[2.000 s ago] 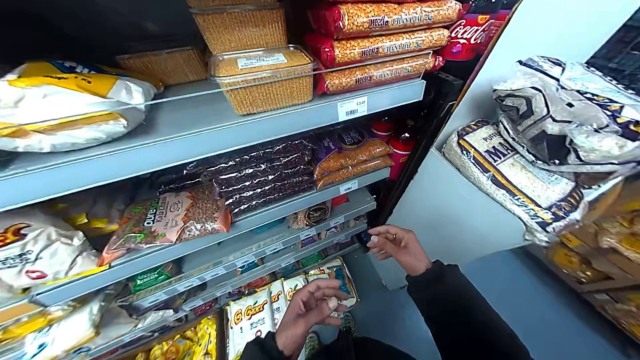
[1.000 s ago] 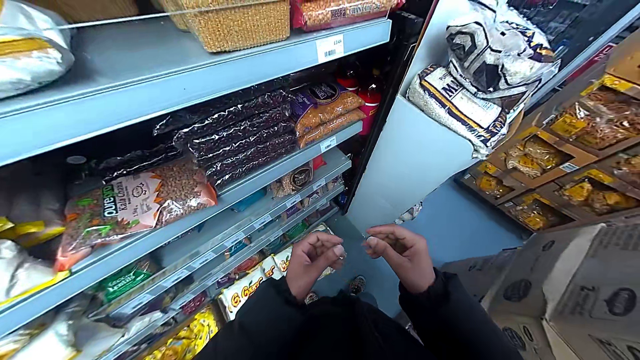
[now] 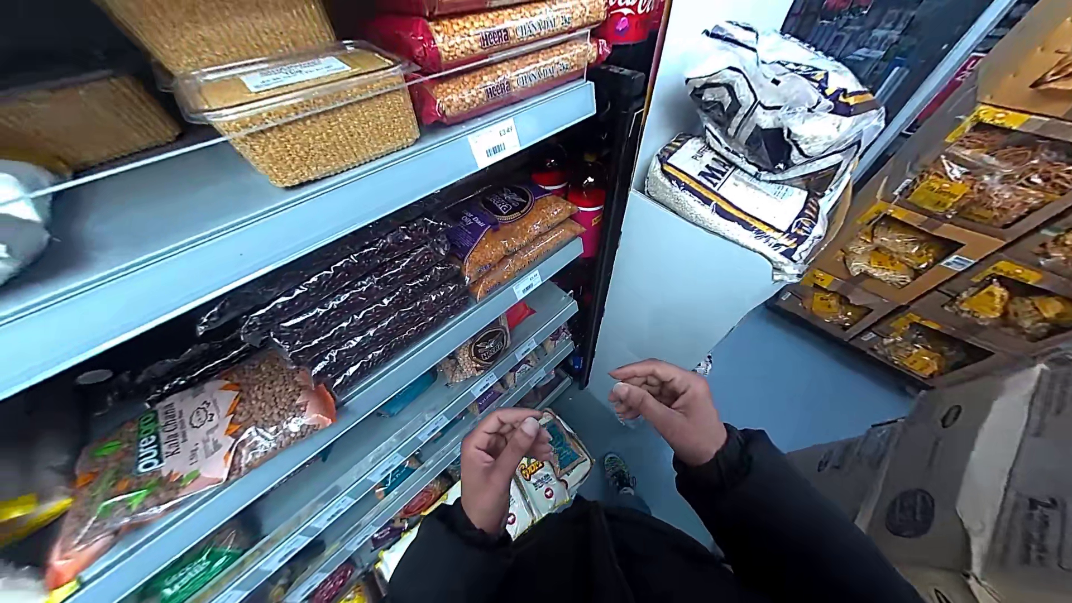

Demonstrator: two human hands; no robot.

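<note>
My left hand (image 3: 502,465) hovers over the lower shelves, its thumb near the curled fingertips. Nothing is plainly visible in it. To its right my right hand (image 3: 670,406) is raised with thumb and fingers bent close together; a tiny clear thing may sit at the fingertips, but I cannot tell. The hands are apart. Beyond them the middle shelf holds dark beans in clear packs (image 3: 368,310), orange lentil bags (image 3: 511,230) and a bag of kala chana (image 3: 209,419). Sacks of goods (image 3: 544,486) stand low behind my left hand.
Above are a plastic tub of grain (image 3: 310,117) and chana dal packs (image 3: 511,59) on the upper shelf (image 3: 335,201). White sacks (image 3: 737,193) rest on a white ledge at right. Snack boxes (image 3: 888,251) and cardboard cartons (image 3: 913,494) stand beyond and beside my right arm.
Both hands were lower and nearer each other one second ago; they are now farther apart. The view has turned since two seconds ago, bringing the cartons at right into sight.
</note>
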